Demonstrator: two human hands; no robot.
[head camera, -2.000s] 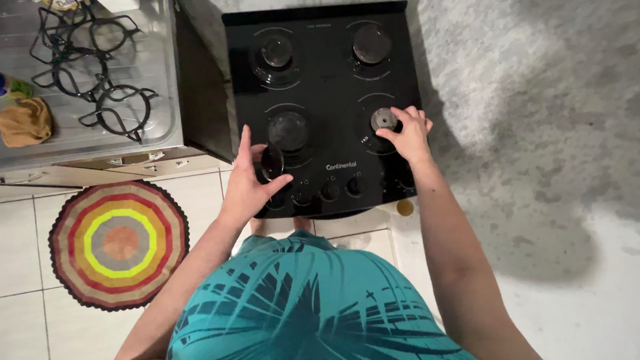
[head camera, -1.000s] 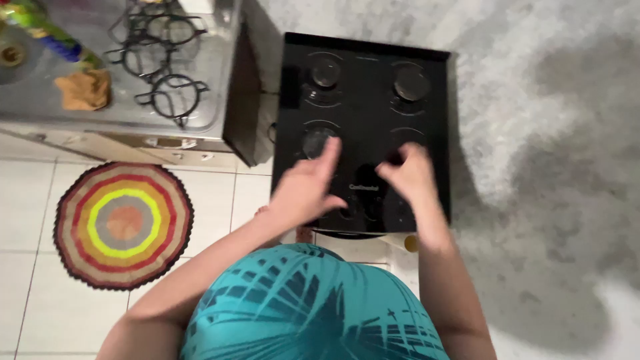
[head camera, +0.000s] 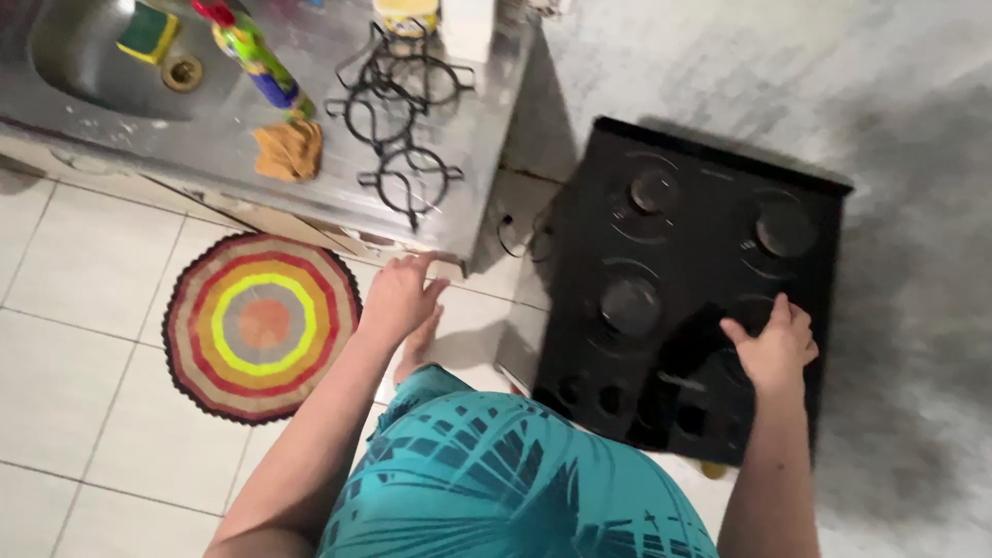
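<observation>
A black gas stove (head camera: 701, 287) with round burners and front knobs stands at the right. Over its front right burner is my right hand (head camera: 775, 341), fingers spread and nothing visible between them; whether it touches the stovetop I cannot tell. My left hand (head camera: 401, 298) is off the stove, near the front corner of the steel sink counter, with no object seen in it. Black wire pan supports (head camera: 411, 182) lie grouped on the counter, with an orange cloth (head camera: 288, 150) and a green squeeze bottle (head camera: 260, 66) to their left.
A sink basin (head camera: 70, 46) at the upper left holds a green and yellow sponge (head camera: 147, 32). A yellow tub (head camera: 407, 15) and a white container (head camera: 467, 29) stand at the counter's back. A round striped rug (head camera: 263, 327) lies on the tiled floor.
My left hand has left the stove and moved left toward the counter corner. My right hand, earlier gripping the front right burner, now has its fingers apart. The view has shifted left.
</observation>
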